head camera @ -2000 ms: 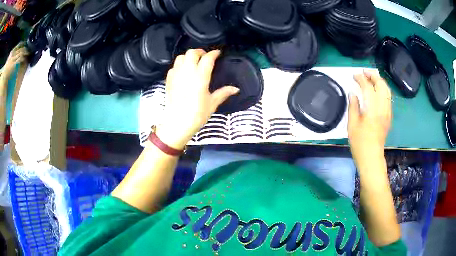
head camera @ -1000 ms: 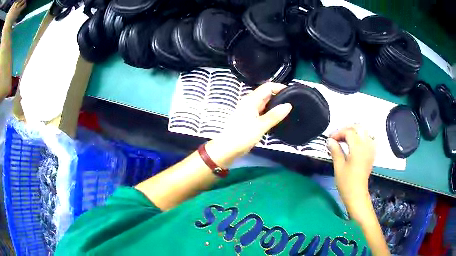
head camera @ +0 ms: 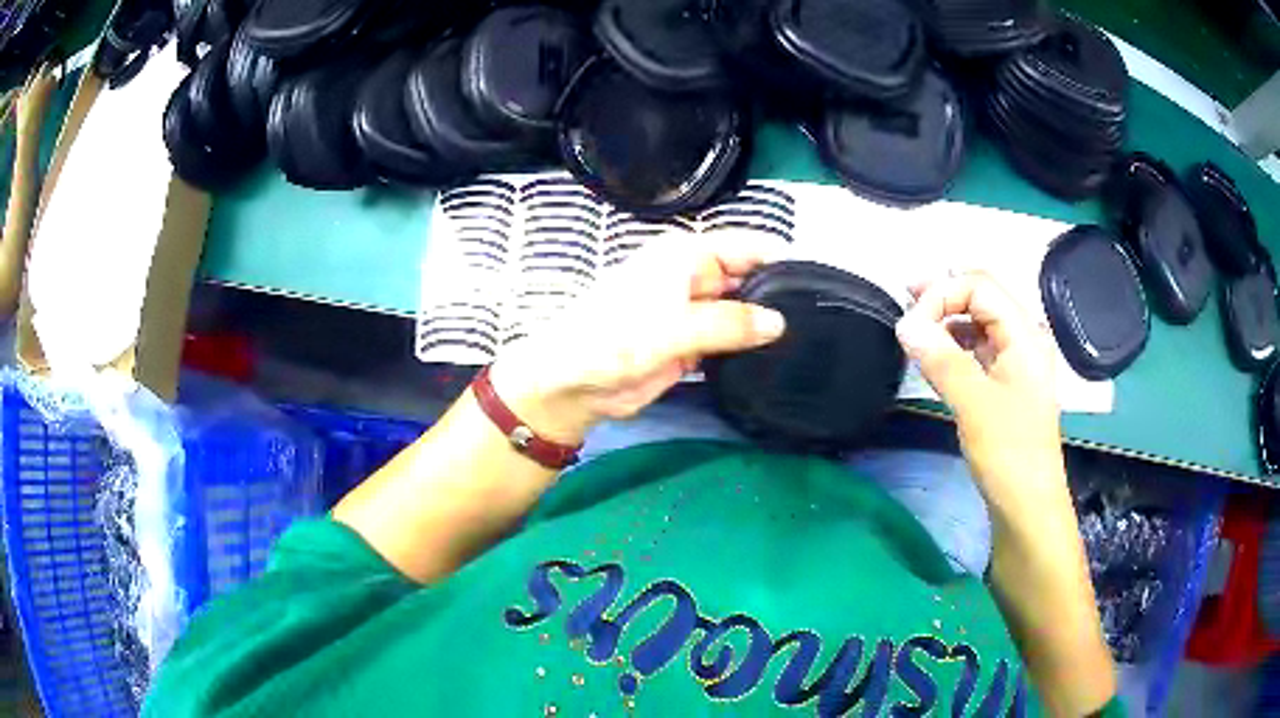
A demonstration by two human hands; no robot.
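Observation:
My left hand (head camera: 639, 330) holds a black moulded shell (head camera: 807, 365) by its left edge, thumb on top, above the front edge of the bench. My right hand (head camera: 976, 330) is at the shell's upper right edge with thumb and forefinger pinched together. A thin dark strip seems to run along the shell's top edge to these fingertips; it is too small to be sure. The white sticker sheet (head camera: 969, 241) lies behind, with columns of black arcs at its left and a blank right part.
Black shells (head camera: 520, 70) lie in overlapping rows behind the sheet. One shell (head camera: 1095, 302) lies on the sheet's right end, with several more to its right. A cardboard box (head camera: 176, 267) stands left, above a blue crate (head camera: 253, 484). Another person's arm (head camera: 25, 183) shows far left.
My left hand has lifted the dark shell from over the sheet towards me. My right hand has moved from the arcs at the sheet's front edge to the shell's edge.

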